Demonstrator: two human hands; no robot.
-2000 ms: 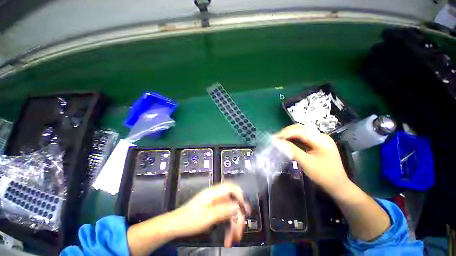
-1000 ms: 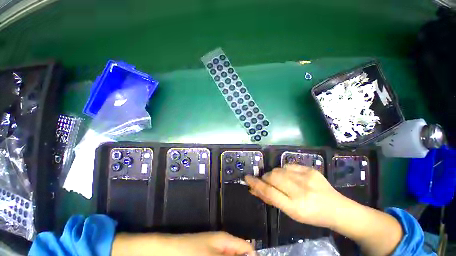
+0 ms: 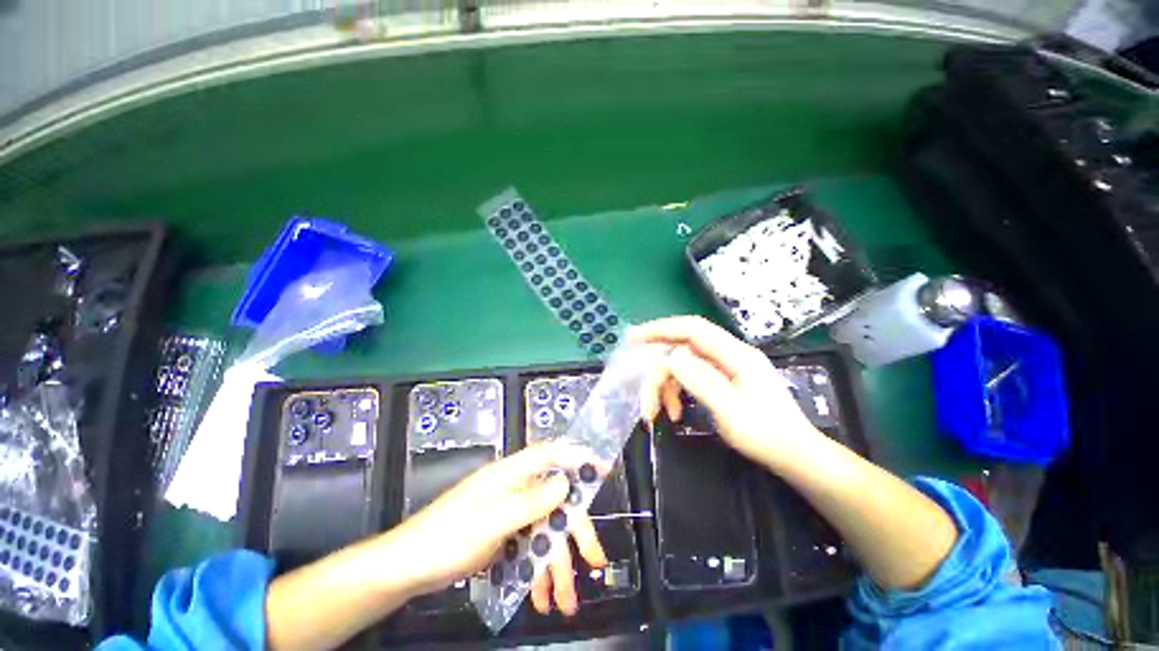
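Observation:
My left hand [image 3: 496,515] and my right hand [image 3: 718,382] hold a clear strip [image 3: 613,413] between them above the phone tray. The strip is tilted, with a few round black pieces at its lower end by my left hand. My right fingers pinch its upper end. A thin white swab [image 3: 620,515] sticks out beside my left fingers. Several phone back housings [image 3: 324,471] lie side by side in the black phone tray [image 3: 261,445], camera rings at the top end. The strip and hands partly hide the middle ones.
A round adhesive sheet [image 3: 549,270] lies on the green mat. A scrap box [image 3: 778,274], solvent dispenser [image 3: 890,318] and blue parts bin [image 3: 1004,392] stand right. Left are another blue bin [image 3: 273,270], white card [image 3: 219,439] and large black tray [image 3: 146,293] with bagged sheets.
Both hands have risen and now hold the clear strip above the housings; a second ago my right hand was over the housings and clear plastic lay at the bottom edge. The view has shifted.

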